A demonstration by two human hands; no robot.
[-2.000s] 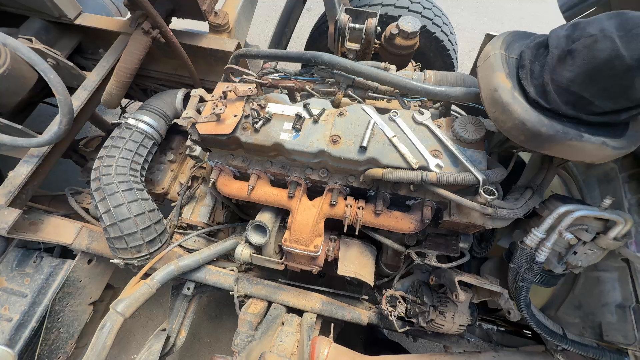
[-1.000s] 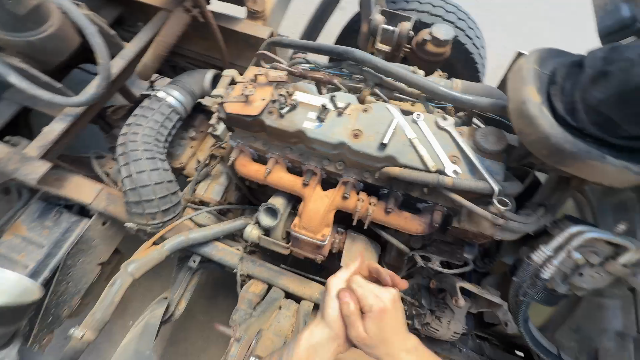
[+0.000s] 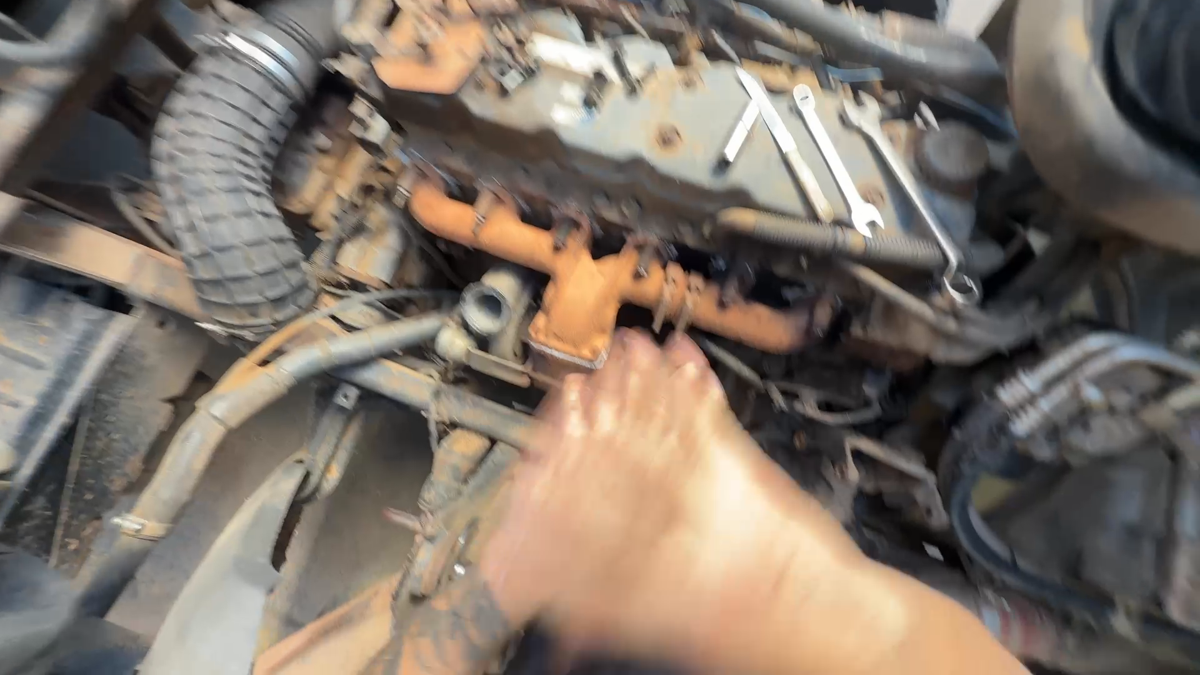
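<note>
My right hand (image 3: 637, 450), blurred by motion, reaches in from the bottom right with its back toward me. Its fingers are at the lower flange of the rust-orange exhaust manifold (image 3: 577, 305) on a truck engine; whether they touch it or hold anything cannot be made out. I cannot pick out my left hand. Above the manifold runs the grey valve cover (image 3: 637, 131). On it lie a combination wrench (image 3: 900, 178), a second, smaller wrench (image 3: 834, 164), a long slim metal tool (image 3: 786, 141) and a short metal piece (image 3: 741, 131).
A ribbed black intake hose (image 3: 230, 178) curves down at the left. A grey pipe (image 3: 281, 366) crosses below the manifold. At the right are a corrugated conduit (image 3: 834, 239), metal-ended hoses (image 3: 1087, 375) and a large rounded housing (image 3: 1059, 112). Small bolts and fittings lie on the cover's left part.
No hand shows in the oldest frame. Both hands were together below the manifold one second ago; now only my right hand is distinct, reaching to the flange. The view has moved closer.
</note>
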